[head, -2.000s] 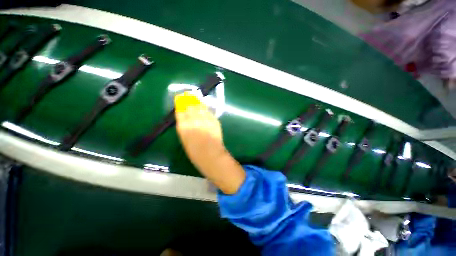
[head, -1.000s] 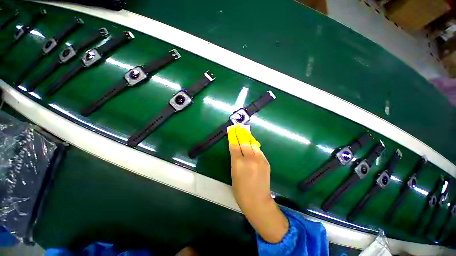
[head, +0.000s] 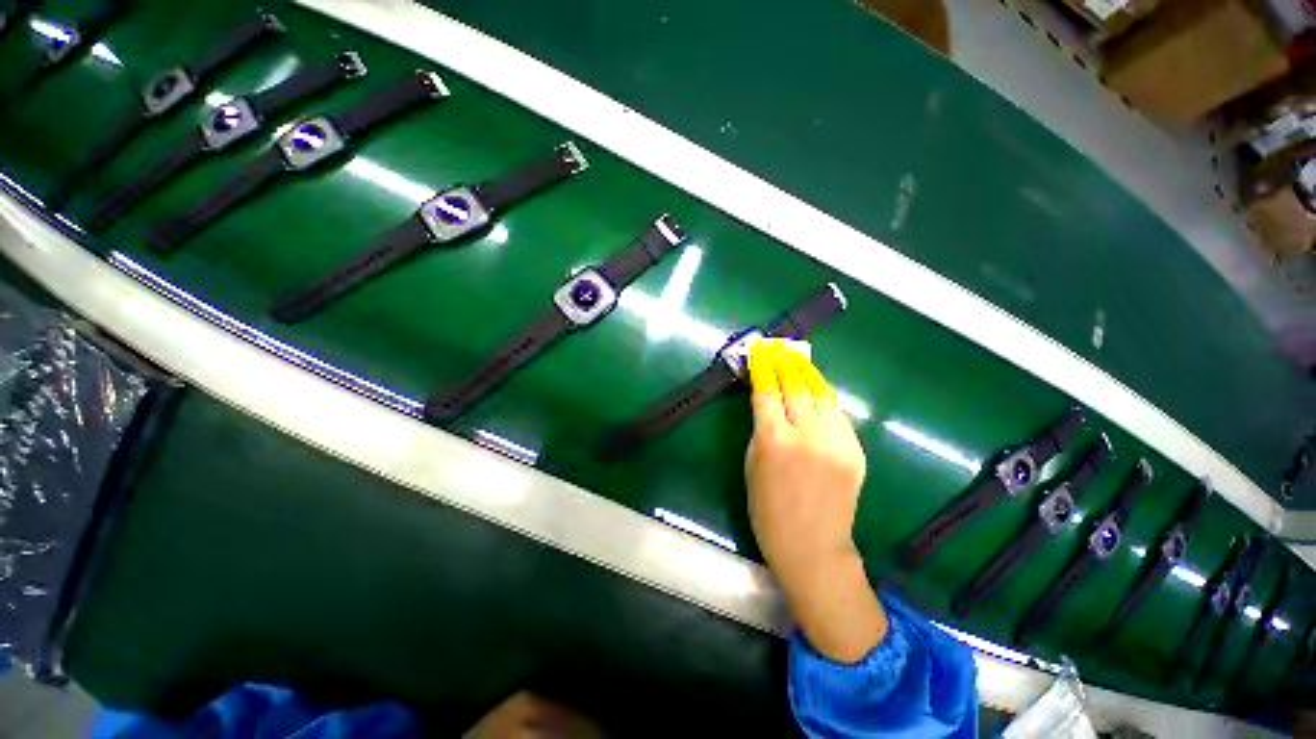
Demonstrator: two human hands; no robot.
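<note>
My right hand [head: 805, 462], with yellow finger cots on the fingertips, presses a small white wipe [head: 792, 345] onto the back of a smartwatch [head: 738, 352]. The fingertips and wipe cover part of its case. The watch lies back up and slanted on the green belt, its black strap laid out straight. Another watch [head: 585, 296] lies just left of it, untouched, with its round dark sensor visible. My left hand [head: 534, 719] is at the bottom edge, mostly cut off; what it holds is hidden.
More watches lie along the shiny green belt to the left and right, between whitish side rails [head: 433, 498]. A clear-film-covered tray [head: 65, 462] is at left. A white plastic-like bag [head: 1054, 718] is at the bottom right. Cardboard boxes [head: 1191, 61] stand beyond the bench.
The near watches and my right hand have shifted right in view. The wipe sits higher over the watch case than a second ago. Two seconds ago my hand was blurred over a watch further left.
</note>
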